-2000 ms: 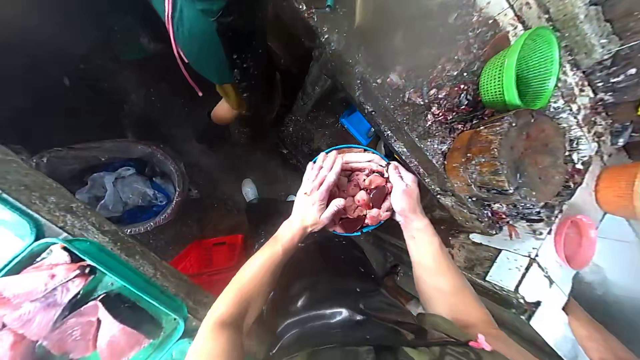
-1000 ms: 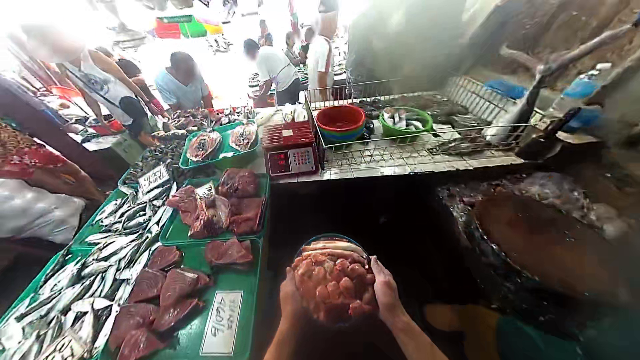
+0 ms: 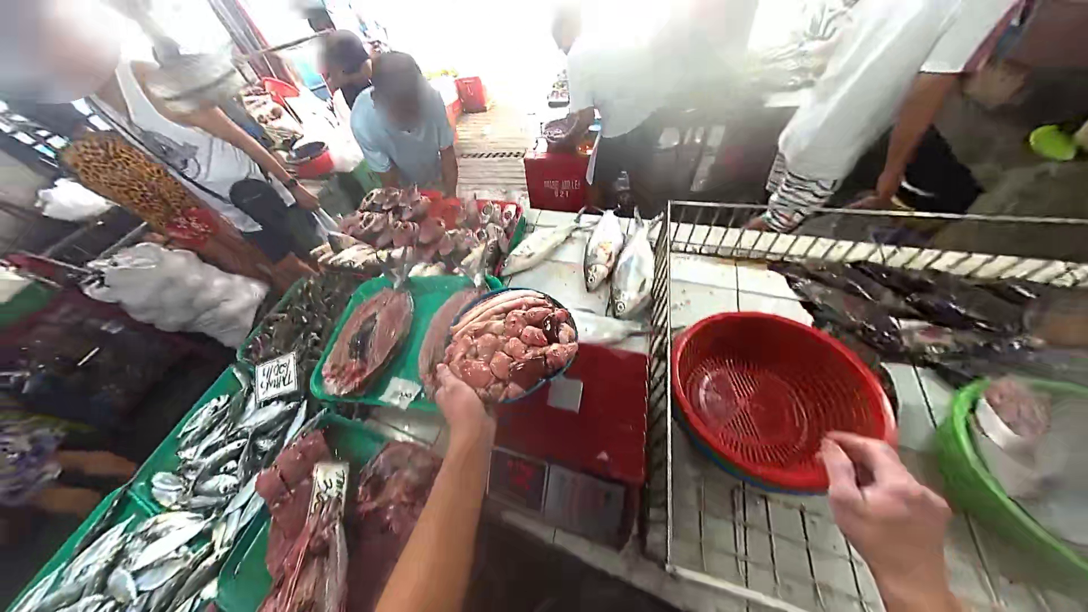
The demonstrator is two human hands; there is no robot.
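My left hand grips the near left edge of a round blue-rimmed bowl filled with reddish pieces of fish offal and long pale strips. The bowl is above the red weighing scale and overlaps the right side of a green tray with cut fish; whether it rests on anything cannot be told. My right hand, its fingers bent, is at the near right rim of a red plastic colander. The colander stands inside a metal wire rack, with a blue rim under it.
Whole fish lie on white tiles behind the scale. A wire rack surrounds the colander, and a green basket is at the right. Trays of silver fish and red meat fill the left. Several people stand beyond the counter.
The view has swung from the floor to the stall. Both hands held the bowl before; now only my left hand does, and my right hand has moved right to the red colander.
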